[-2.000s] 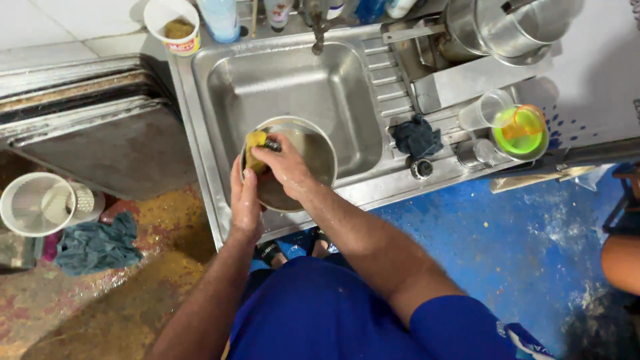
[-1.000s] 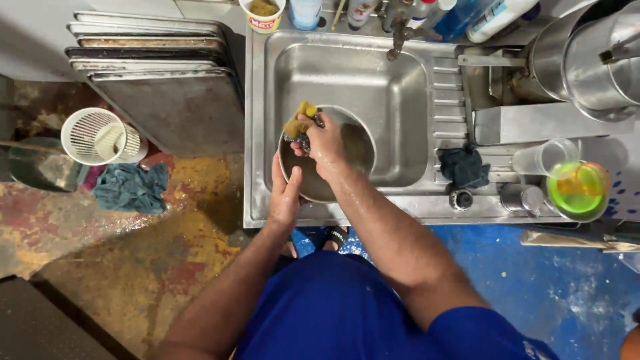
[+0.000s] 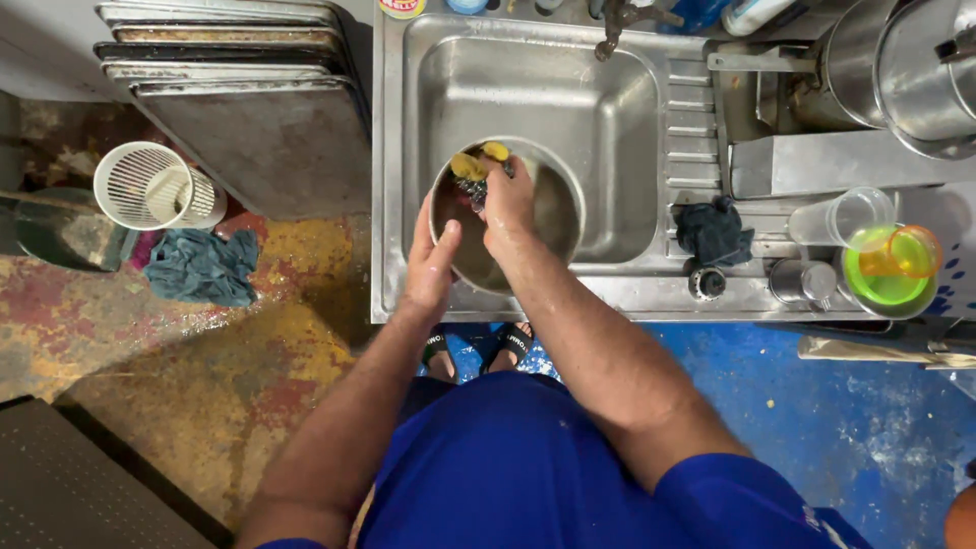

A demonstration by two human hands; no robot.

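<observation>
A round metal bowl (image 3: 555, 221) is tilted over the front left part of the stainless steel sink (image 3: 534, 84). My left hand (image 3: 432, 255) grips the bowl's left rim, thumb on the inner side. Inside the bowl, my right hand (image 3: 509, 194) holds a yellow sponge (image 3: 468, 166) together with a metal scouring pad (image 3: 474, 191), near the left wall. The fingertips of my right hand are partly hidden by the sponge. Above the sink juts a worn faucet (image 3: 621, 27).
On the ribbed drainboard (image 3: 692, 122) lie a dark cloth (image 3: 714, 231) and a sink strainer (image 3: 707, 283). Clear and coloured plastic cups, a green bowl (image 3: 884, 286) and large metal pots (image 3: 854, 61) stand at right. Baking trays (image 3: 252, 145) lean left, near a white basket (image 3: 152, 187).
Both hands stay at the bowl, the right still holding the sponge. The sponge and right hand have shifted against the bowl's inner left side. The view has turned and shifted.
</observation>
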